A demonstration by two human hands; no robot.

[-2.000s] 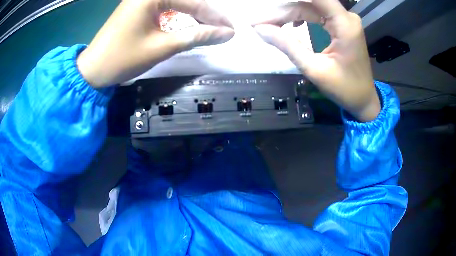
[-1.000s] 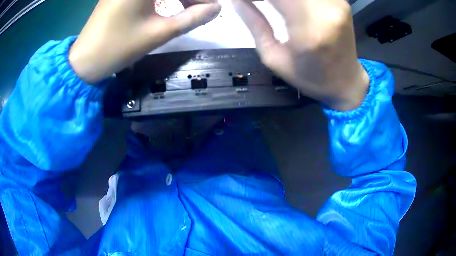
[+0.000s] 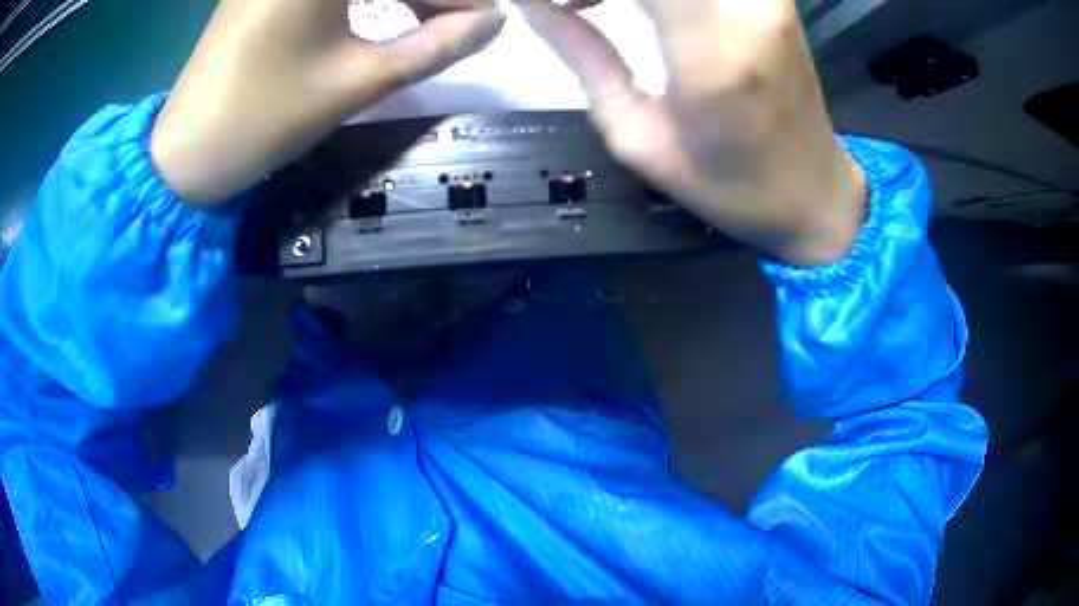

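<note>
The black fixture (image 3: 408, 243) lies across the view below my hands. Three square openings show; copper-coloured specks show in the middle one and the right one. My right hand covers the fixture's right end. My left hand (image 3: 278, 89) is above and behind the fixture's left part, thumb pointing right. My right hand (image 3: 734, 118) is bare too, its thumb and finger close to my left fingertips at the top edge. The fingers are partly cut off, and any small part between them cannot be made out. An orange-red parts pile (image 3: 385, 17) shows beside my left thumb.
White paper (image 3: 473, 89) lies behind the fixture, under my hands. A dark green mat (image 3: 130, 59) is at the upper left, with metal rails at the corner. Grey equipment with a black piece (image 3: 923, 66) is at the upper right. My blue smock fills the lower view.
The fixture appears higher in the view than two seconds ago. My right hand has moved left and now covers the fixture's right end. My fingertips have moved up and left towards the top edge.
</note>
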